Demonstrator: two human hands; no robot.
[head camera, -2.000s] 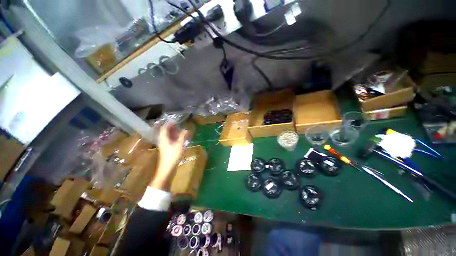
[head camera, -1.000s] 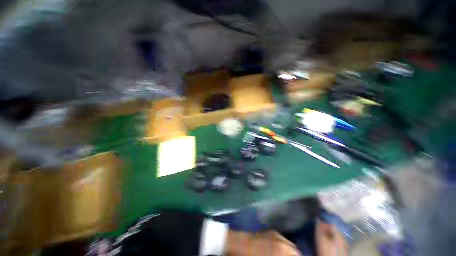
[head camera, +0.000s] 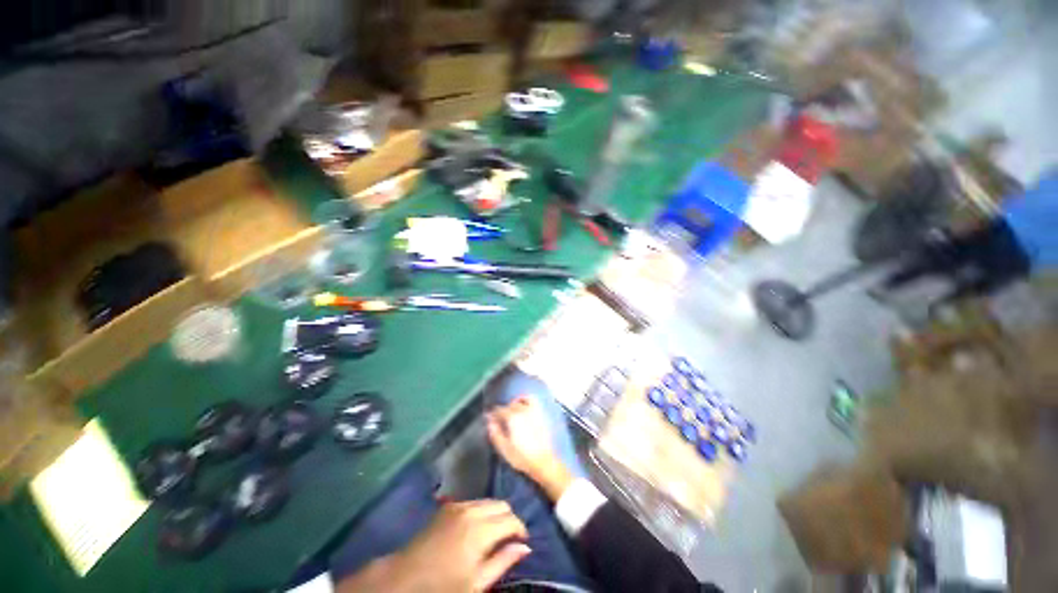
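Note:
My left hand (head camera: 447, 550) is at the bottom centre over my lap, fingers curled; whether it holds anything cannot be told. My right hand (head camera: 528, 438) rests by my thigh at the bench edge, blurred, with no object visible in it. Several round black units (head camera: 258, 492) lie clustered on the green mat (head camera: 447, 368); one unit (head camera: 361, 421) lies apart to their right. A screwdriver with an orange-yellow handle (head camera: 354, 302) and a slim silver tool (head camera: 458, 304) lie behind them. A cream label sheet (head camera: 87, 496) is at the left.
Cardboard trays (head camera: 244, 226) stand along the back left, one holding black parts. A filled cup (head camera: 205, 334) and clear cups (head camera: 343, 253) stand before them. Red-handled pliers (head camera: 552, 225) lie further right. Blue-ringed discs (head camera: 702, 408) sit on a floor-side carton. A person in blue (head camera: 1036, 226) is at far right.
The view has swung right. My left hand, first raised over the boxes at the left, has come down to my lap. My right hand now shows more fully by my thigh.

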